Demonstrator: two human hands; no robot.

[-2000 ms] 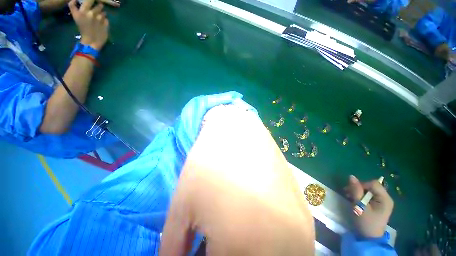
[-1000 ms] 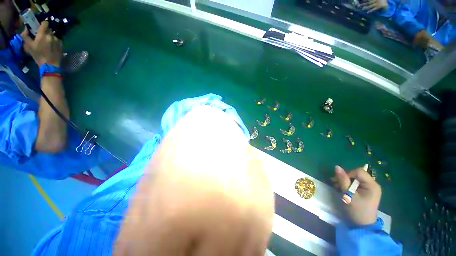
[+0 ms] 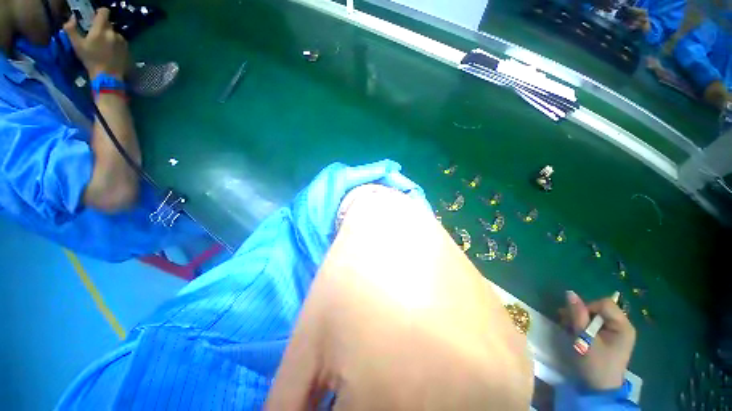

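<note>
My left hand (image 3: 409, 313) is large, close to the camera and overexposed; its fingertips are cut off or hidden, so its grip cannot be told. My right hand (image 3: 606, 345) holds a slim white hand tool (image 3: 593, 328) with a red-and-dark end. A round cluster of small gold parts (image 3: 518, 318) lies on the white-and-black mat (image 3: 547, 340), partly hidden by my left hand. Curved circuit assemblies (image 3: 493, 222) lie in loose rows beyond the mat, several with yellow spots.
A chunkier unit (image 3: 545, 178) lies beyond the rows. Paper strips (image 3: 522, 80) rest by the rail. Metal clips (image 3: 168, 208) lie at the left bench edge. A neighbour's arm (image 3: 112, 152) reaches over the bench at left. Dark thin parts (image 3: 708, 381) stand at far right.
The camera view has shifted. Against two seconds ago, my left hand covers more of the gold cluster. My right hand still holds the tool in about the same place. The neighbour's hand has moved left.
</note>
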